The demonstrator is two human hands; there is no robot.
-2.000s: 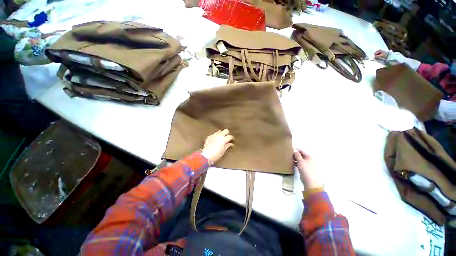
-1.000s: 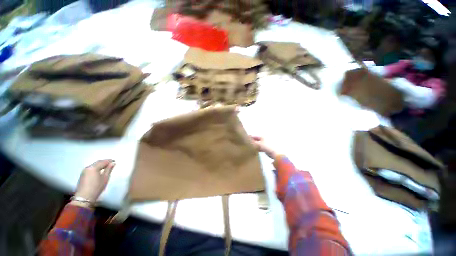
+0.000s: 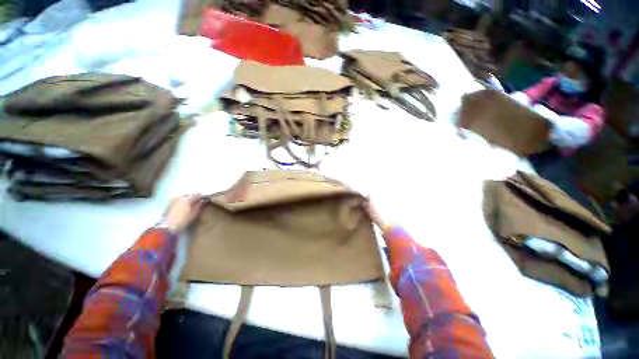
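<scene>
A tan-brown handbag (image 3: pixel 284 245) lies on the white table in front of me, its two thin handles hanging over the near edge. Its far part is lifted into a raised fold. My left hand (image 3: pixel 185 210) grips its left side at the upper corner. My right hand (image 3: pixel 371 212) grips the right side at the same height. The fingertips are partly hidden by the fabric and slightly blurred.
A stack of folded bags (image 3: pixel 84 133) is at the left. A pile with loose straps (image 3: pixel 291 105) lies beyond my bag, another bag (image 3: pixel 389 73) behind it, and a red packet (image 3: pixel 252 38) further back. A bag stack (image 3: pixel 550 231) and a person holding a brown bag (image 3: pixel 504 120) are at the right.
My left hand has gone from lying on the bag, through a moment off it, to its left side. My right hand has moved up the right side. The bag's far part is now folded up.
</scene>
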